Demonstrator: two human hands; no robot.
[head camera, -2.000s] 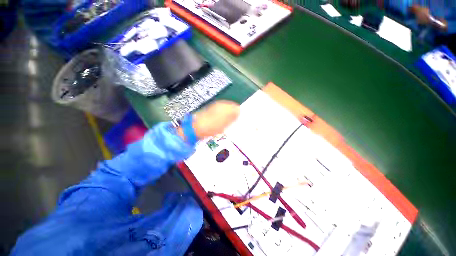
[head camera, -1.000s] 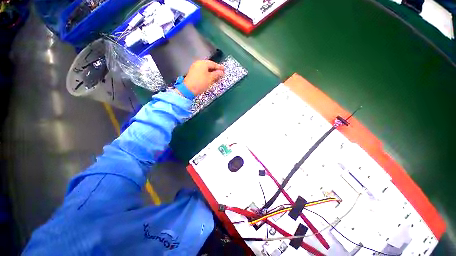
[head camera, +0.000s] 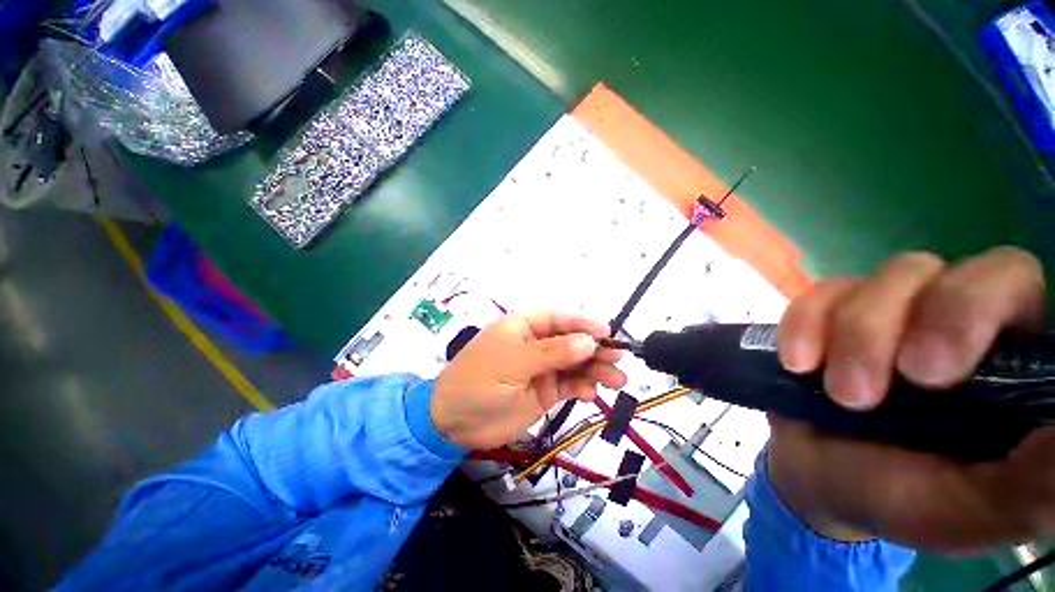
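Note:
My right hand is wrapped around a black electric screwdriver that points left. My left hand is at the screwdriver's tip, thumb and fingertips pinched together there; what they pinch is too small to tell, likely a screw. Both hands are above the white panel back. A small green circuit board is near its left corner. A black signal cable runs up to a reddish connector at the far edge. Red harness lines and a yellow-red-black wire bundle cross the panel under black tape pieces.
A screw tray full of silver screws lies left of the panel on the green bench. Black sheets, a clear plastic bag and blue bins stand at the upper left. The orange-red pallet edge borders the panel. Another blue bin is upper right.
My left hand has moved from the screw tray to above the panel, fingertips now at the screwdriver's tip. My right hand has come into view with the screwdriver. The camera view has shifted.

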